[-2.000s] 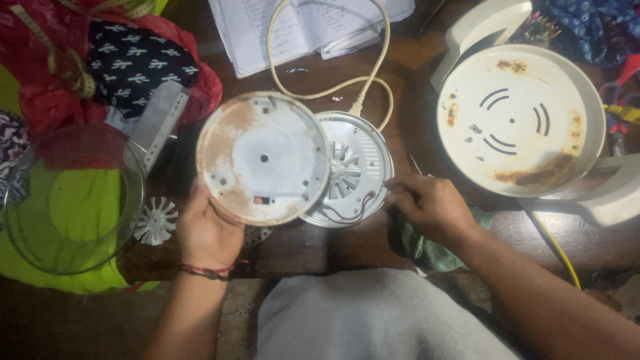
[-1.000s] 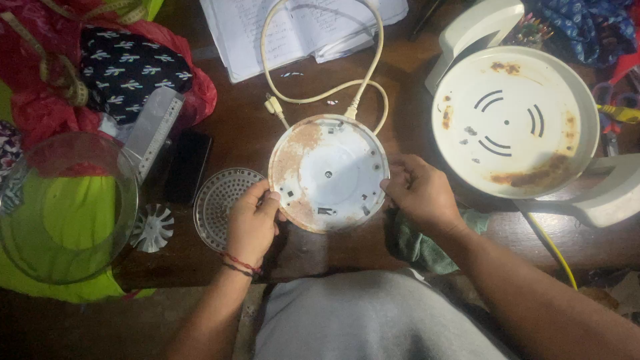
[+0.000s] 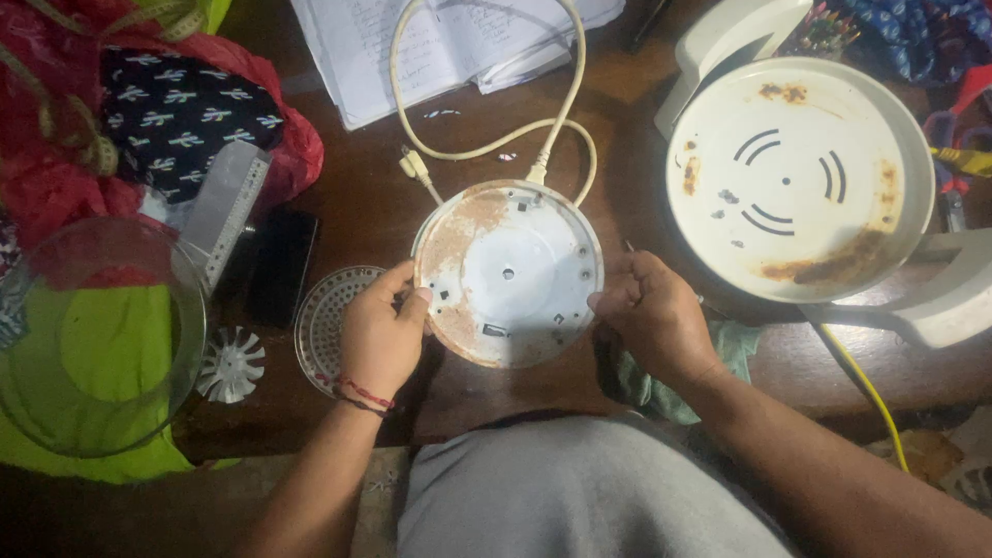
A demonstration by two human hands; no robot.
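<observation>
A round, rust-stained white metal plate [image 3: 515, 271] lies over the base that the cream power cord [image 3: 537, 167] enters, hiding nearly all of that base. My left hand [image 3: 385, 329] grips the plate's left rim, thumb on top. At the right rim is my right hand [image 3: 655, 314], its thumb against the edge and its fingers curled; a small tip of something shows by the index finger, too small to name. Partly behind my left hand is a perforated metal disc [image 3: 322, 325]. A metal fan wheel [image 3: 232, 364] rests to the left of the disc.
A rusty cream round housing [image 3: 802, 194] with curved arms stands at the right, a green cloth [image 3: 732, 349] near it. At the left are a clear round lid [image 3: 101, 434], a ruler [image 3: 232, 213], a dark phone-like slab [image 3: 283, 267] and bagged fabric. An open notebook [image 3: 434, 46] lies at the back.
The plate moved right from beside the base to over it, covering the fan wheel and wire seen there two seconds ago. My left hand moved with it, and my right hand came to its rim.
</observation>
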